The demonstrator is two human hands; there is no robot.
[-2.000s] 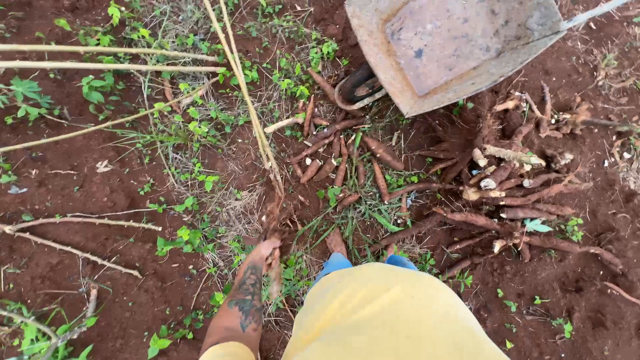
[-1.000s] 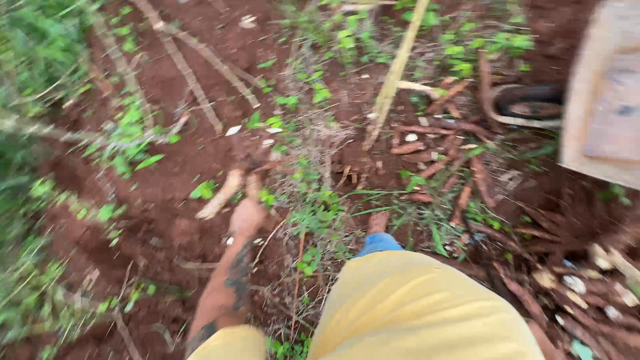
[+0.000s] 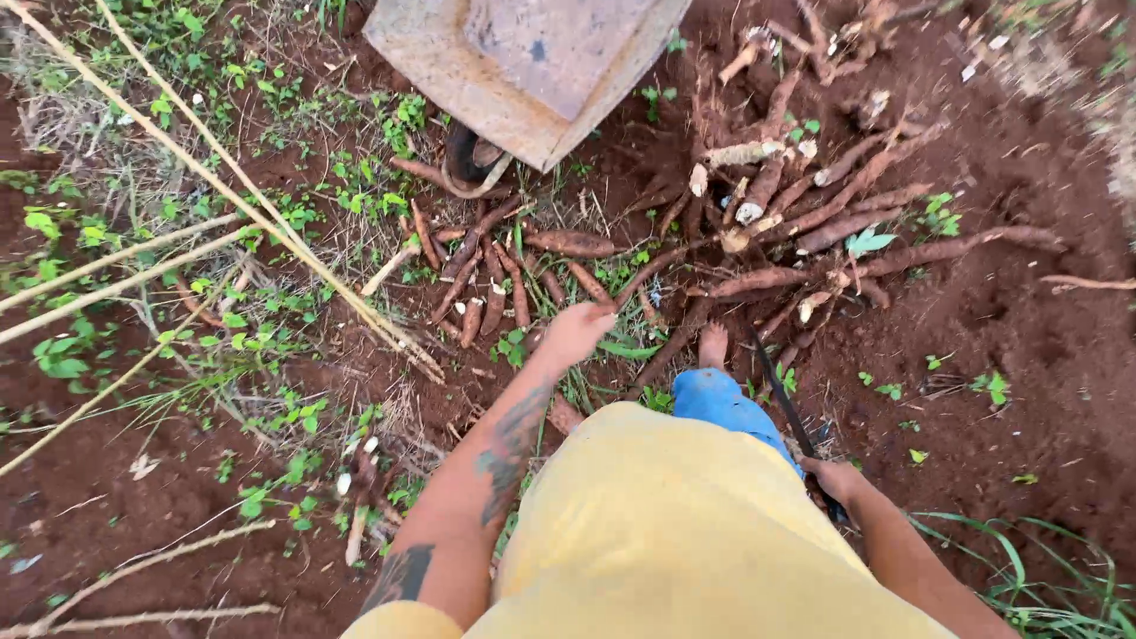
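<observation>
My left hand (image 3: 579,334) is extended over the roots, its fingers closed at the thin end of a long brown cassava root (image 3: 655,271) that runs up towards the large clump. Beside it lie loose cut cassava roots (image 3: 493,284) with pale ends. The clump of cassava roots (image 3: 754,209), with cut stem stubs, spreads to the right. My right hand (image 3: 836,481) grips the handle end of a machete (image 3: 781,386), whose dark blade points forward past my blue-clad leg. The fingertips of the left hand are partly blurred.
A rusty wheelbarrow (image 3: 435,58) stands at the top, its wheel (image 3: 470,160) near the loose roots. Long cassava stalks (image 3: 222,182) cross the left side. More sticks (image 3: 160,564) lie lower left. My bare foot (image 3: 713,344) is beside the clump, on red soil with weeds.
My left hand has moved from the soil and a pale stub on the left to the root clump's edge. My right hand and the machete have come into view. The view has swung right.
</observation>
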